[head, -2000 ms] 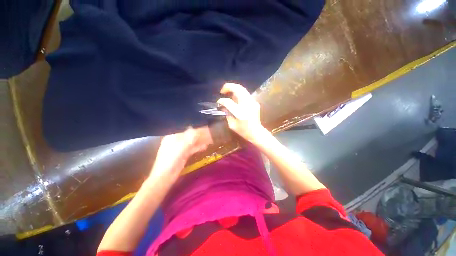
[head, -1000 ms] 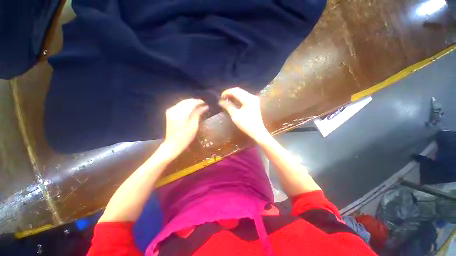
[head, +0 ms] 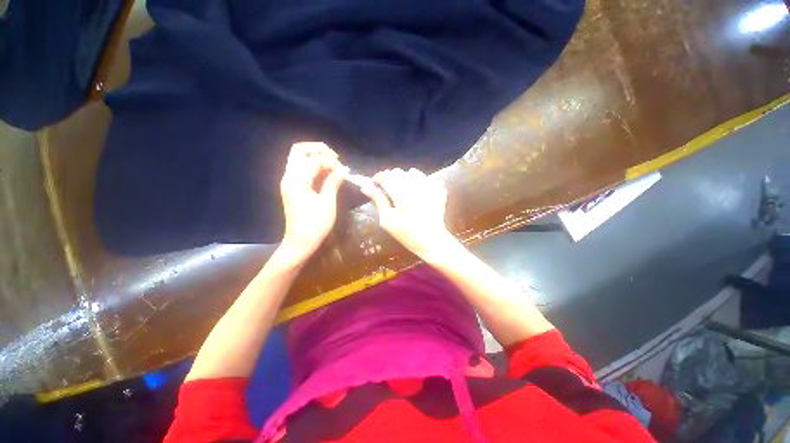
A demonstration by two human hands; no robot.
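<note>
A dark navy garment (head: 199, 164) lies spread over the table, its near edge at my hands. My left hand (head: 309, 195) is closed with its fingertips pinching the garment's near edge. My right hand (head: 411, 208) is closed just to the right of it. A small bright, whitish sliver (head: 356, 180) shows between the fingertips of both hands. It looks like the tip of the thread snips, but glare blurs it. The rest of the snips is hidden by my right fingers. No thread end can be made out.
The brown glossy table (head: 554, 112) has yellow tape (head: 710, 138) along its near edge. Another dark garment (head: 52, 60) lies at the far left. A white paper or card (head: 609, 208) shows at the table's edge on the right. A clear plastic bag (head: 700, 363) and dark cloth are at the lower right.
Two seconds ago the silver snips showed in my right hand; now they are mostly hidden. My left hand has moved up and its fingertips have come together with the right ones.
</note>
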